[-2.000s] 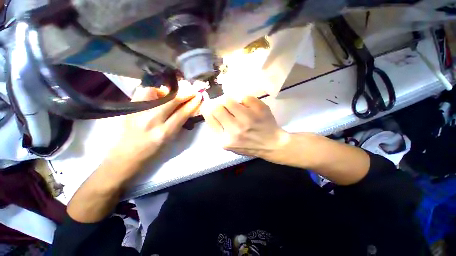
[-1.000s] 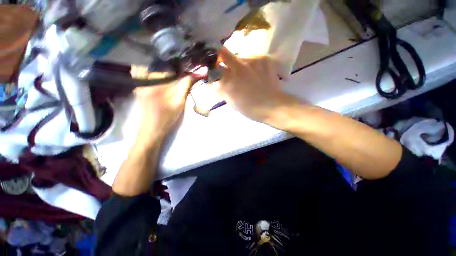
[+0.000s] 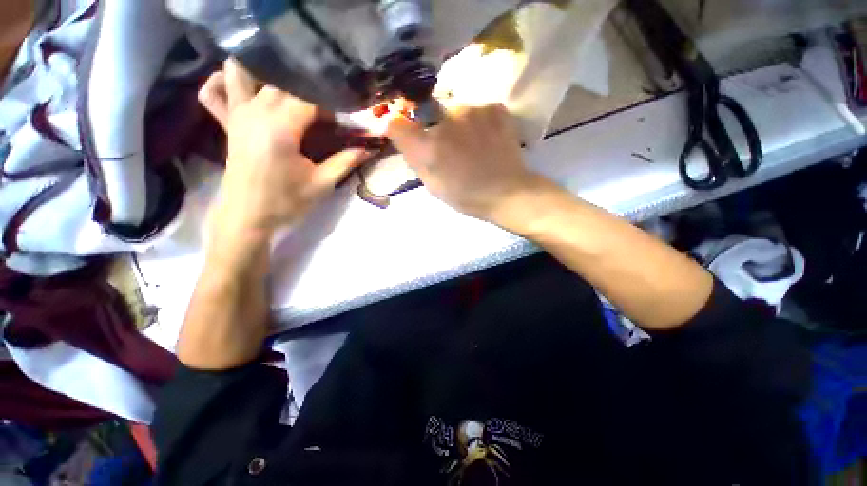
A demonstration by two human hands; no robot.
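The sewing machine head (image 3: 285, 52) stands over my hands, with its dark presser foot area (image 3: 409, 81) beside a bright glow. A maroon panel (image 3: 328, 138) lies between my left hand and the foot. My left hand (image 3: 271, 142) holds it left of the foot, thumb toward the needle. My right hand (image 3: 461, 157) is at the foot, its fingertips at the cloth edge. What they pinch is partly hidden by the hand and glare. Dark thread or a thin scrap (image 3: 375, 195) lies on the white table just in front.
Black shears (image 3: 718, 133) lie right on the white table (image 3: 570, 199). A pale angular sheet (image 3: 570, 57) is right of the glow. The maroon-and-white sewn bundle (image 3: 124, 123) is heaped left. Maroon cloth (image 3: 57, 332) hangs lower left. White pieces (image 3: 756, 271) and something blue (image 3: 837, 380) are at right.
My left hand has moved back and left from the foot, its fingers now spread over the maroon cloth. My right hand has moved up beside the foot. The camera view has shifted.
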